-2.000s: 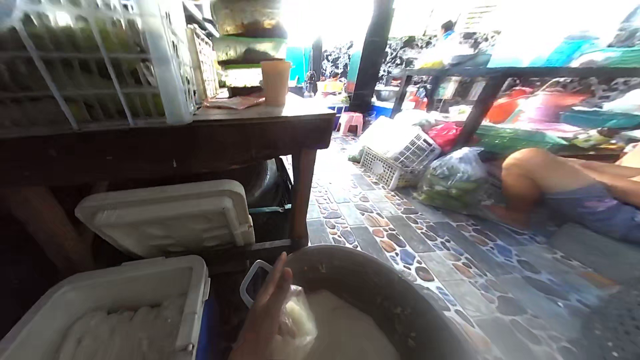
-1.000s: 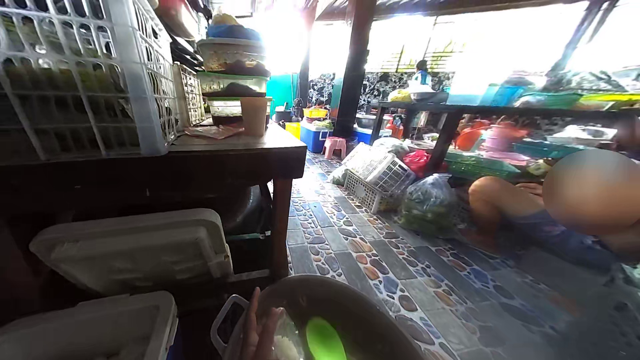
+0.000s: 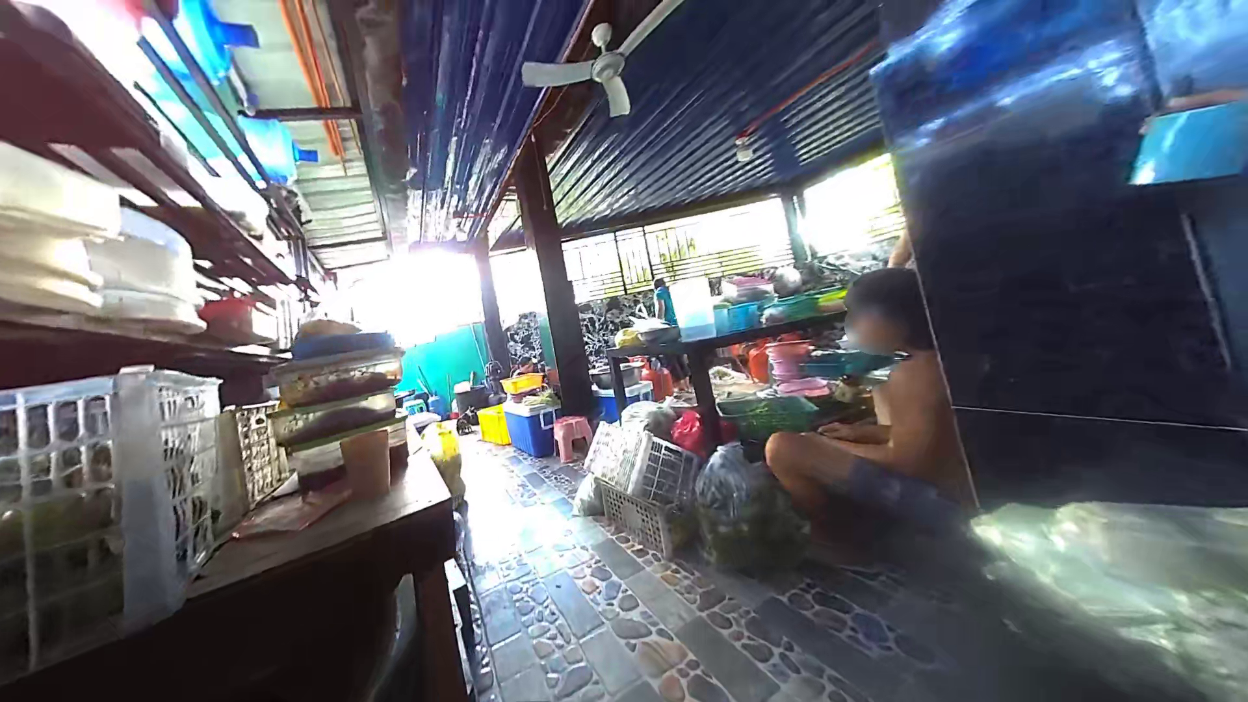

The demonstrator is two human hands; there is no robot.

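Observation:
Neither my left hand nor my right hand shows in the view of now, so what they hold or touch is hidden. The nearest thing at the left is a dark wooden table [image 3: 341, 556]. On it stand a white plastic crate [image 3: 146, 487] with green contents, a stack of lidded food containers [image 3: 336, 395] and a tan plastic cup [image 3: 367, 466]. The basin seen earlier is out of view.
Another person [image 3: 916, 419] sits low at the right, beside a clear bag of greens [image 3: 746, 517] and tipped plastic crates [image 3: 643, 478]. Farther back are a pink stool [image 3: 571, 437], a blue cooler [image 3: 531, 429] and a long table [image 3: 741, 331]. A dark wall [image 3: 1082, 341] stands at the right.
The view has swung strongly upward. The hand over the basin, seen in both earlier frames, has left the view, as have the basin and the white boxes below the table.

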